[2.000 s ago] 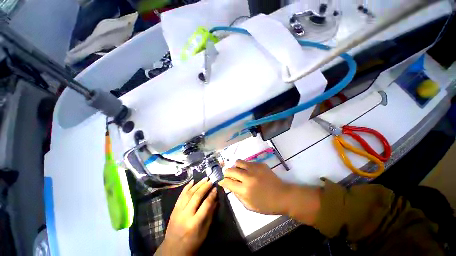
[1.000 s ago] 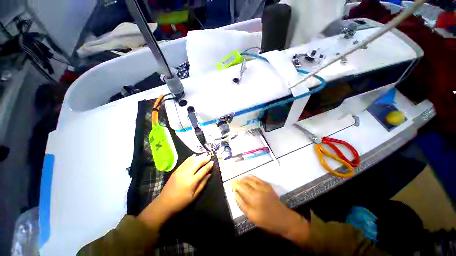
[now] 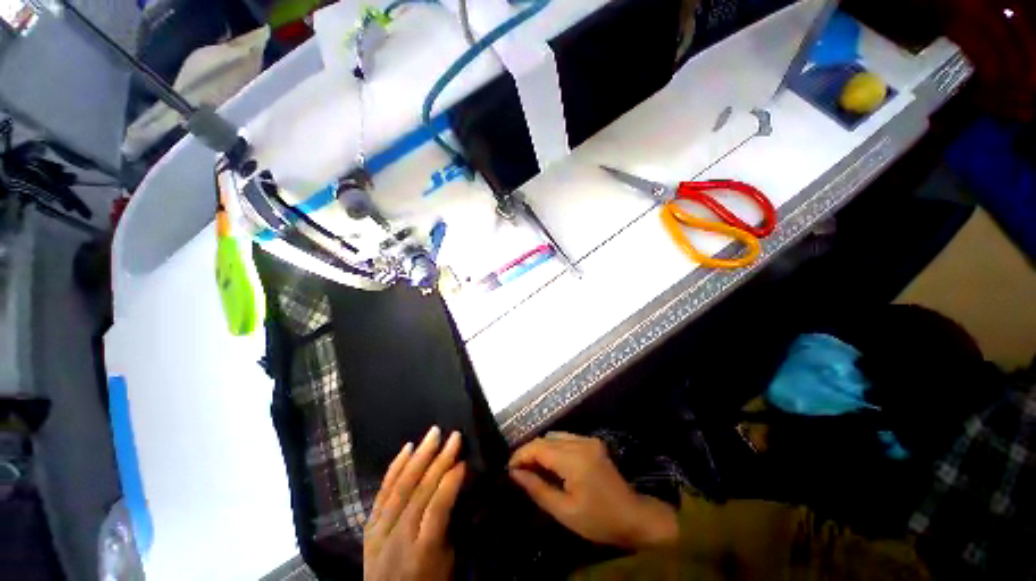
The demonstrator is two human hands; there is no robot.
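Observation:
A black pocket piece [image 3: 400, 369] lies on the sewing machine table, its far end under the presser foot [image 3: 418, 272]. A plaid fabric panel [image 3: 329, 414] shows along its left side. My left hand [image 3: 418, 511] lies flat on the black piece near the table's front edge, fingers pointing at the machine. My right hand [image 3: 582, 488] is at the cloth's right edge, thumb and index finger pinching the dark fabric just off the table edge. The lower part of the cloth is hidden by my hands and blends into the dark lap.
Scissors with red and orange handles [image 3: 710, 221] lie right of the needle. Thin pens [image 3: 517, 267] and a dark pointed tool [image 3: 548, 236] lie between. A lime-green tag [image 3: 235, 286] hangs at the machine's left end. A yellow round item [image 3: 863, 93] sits at the far right.
Both hands have moved back from the needle area toward the table's front edge. My right hand has come off the table top onto the cloth's edge. The camera view has also shifted and tilted.

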